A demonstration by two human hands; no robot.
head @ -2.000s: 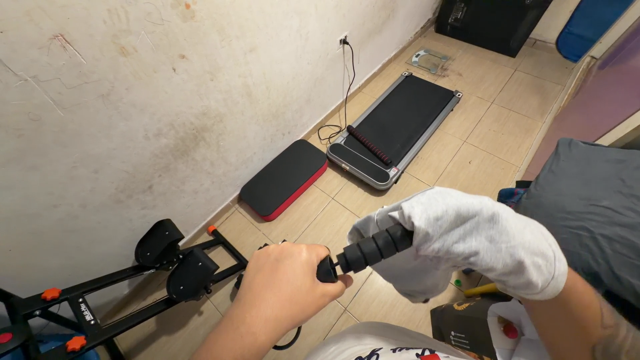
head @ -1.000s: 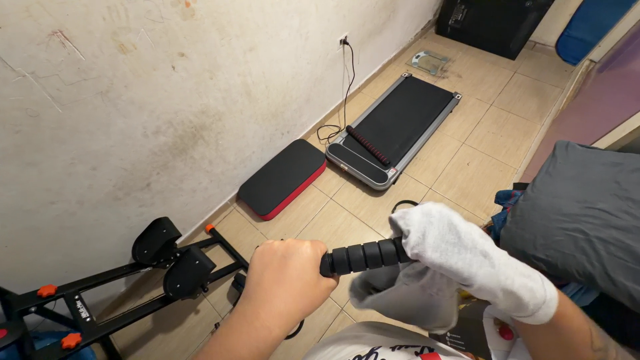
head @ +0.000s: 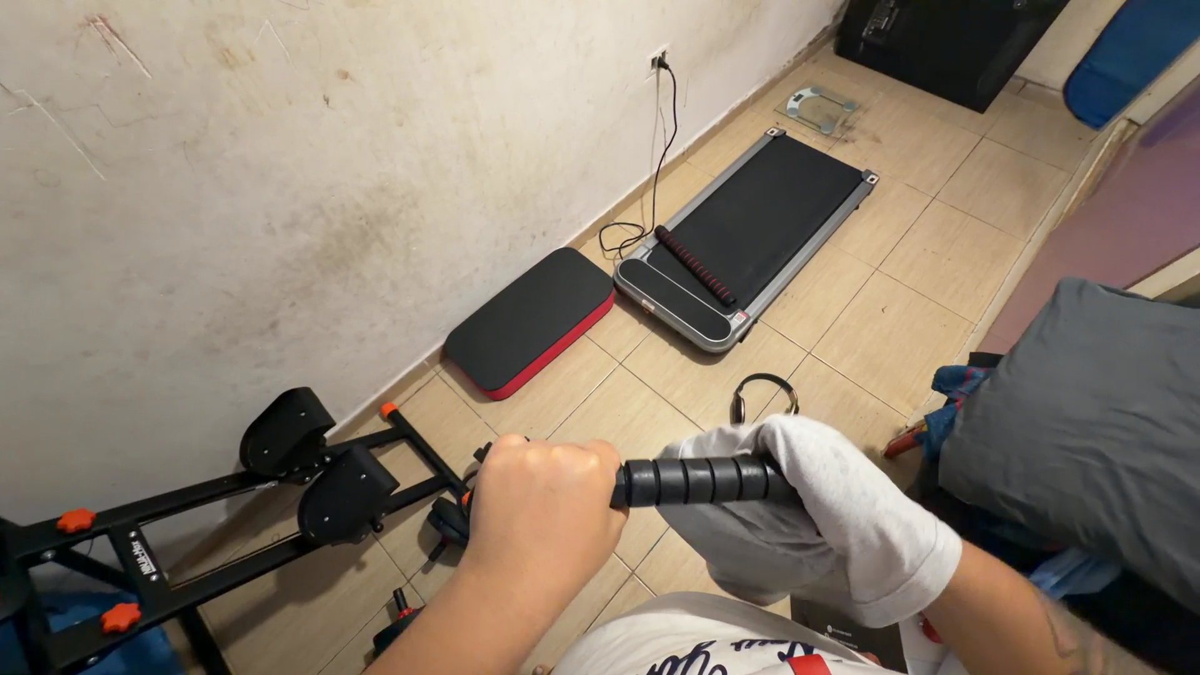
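Note:
A black bar with ribbed foam rings (head: 703,481) spans between my two hands in front of my body. My left hand (head: 553,516) is closed around its left end, knuckles up. A light grey cloth (head: 834,497) covers my right hand (head: 806,469), which grips the bar's right end through the fabric; the fingers are hidden beneath it. Part of the cloth hangs below the bar.
A walking pad (head: 769,216) with a red-and-black ribbed roller (head: 694,265) lies by the wall, beside a black-and-red step board (head: 534,323). Headphones (head: 764,382) lie on the tiles. A black exercise frame (head: 197,487) stands left; a grey cushion (head: 1078,422) is right.
The bar, tilted up to the right two seconds ago, is now nearly level. The headphones, largely hidden before, show beyond the cloth.

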